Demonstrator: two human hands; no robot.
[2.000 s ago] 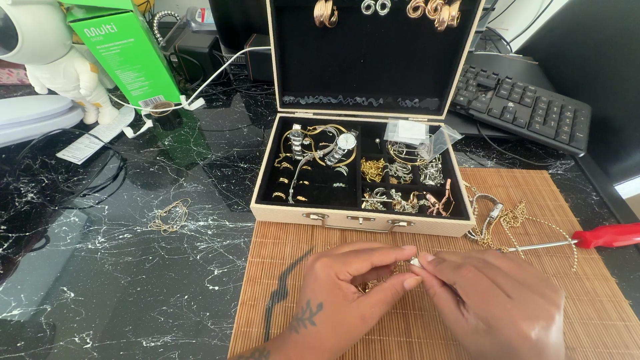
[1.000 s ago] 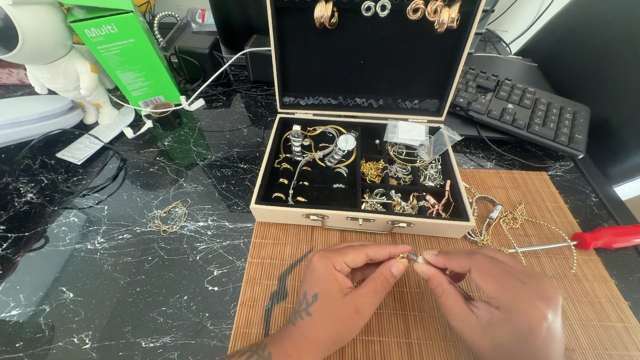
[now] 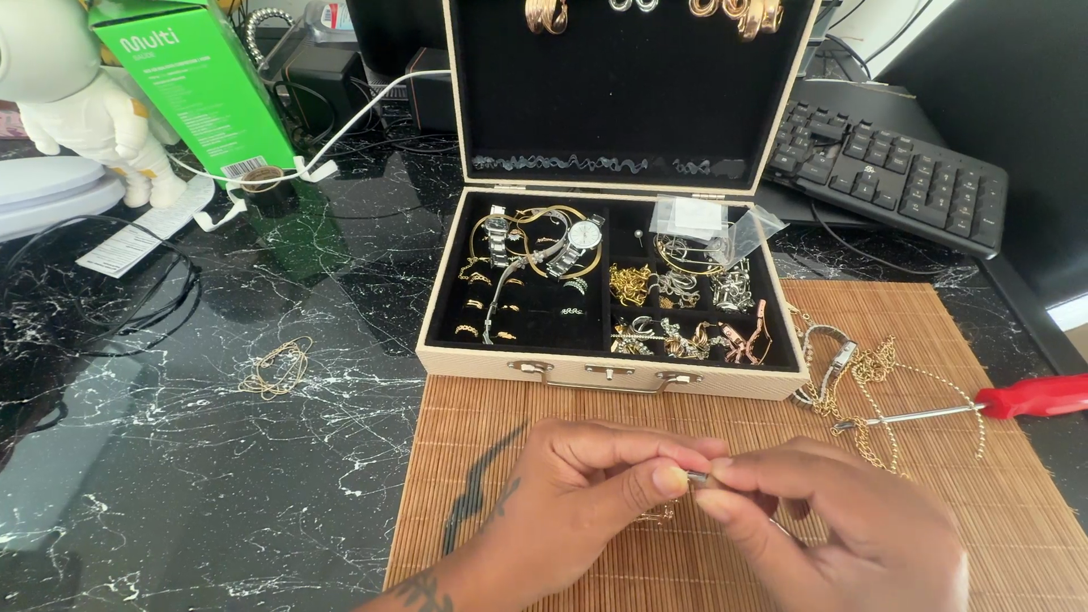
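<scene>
My left hand [image 3: 595, 493] and my right hand [image 3: 833, 518] meet over the bamboo mat [image 3: 544, 399], pinching a small silver-coloured metal piece [image 3: 699, 478] between thumbs and fingers. The fingers hide most of it, so its kind is unclear. A thin metal part shows below the right fingers. Under my hands lies a bit of gold-coloured jewelry [image 3: 659, 514]. Behind them stands an open jewelry box [image 3: 476, 361] holding watches [image 3: 585, 235], rings, bangles and chains, with hoop earrings [image 3: 546, 13] in its lid.
Right of the box lie gold-coloured chains [image 3: 875, 361], a wristwatch [image 3: 841, 355] and a red-handled screwdriver [image 3: 1033, 397]. A black keyboard [image 3: 892, 178] sits behind. At left are a thin chain [image 3: 279, 370], black cables, a green box [image 3: 200, 93] and a white astronaut figure [image 3: 110, 110].
Both hands stay over the mat with their fingertips together. The small piece between them has shifted in the fingers. The box and the jewelry around it have not moved.
</scene>
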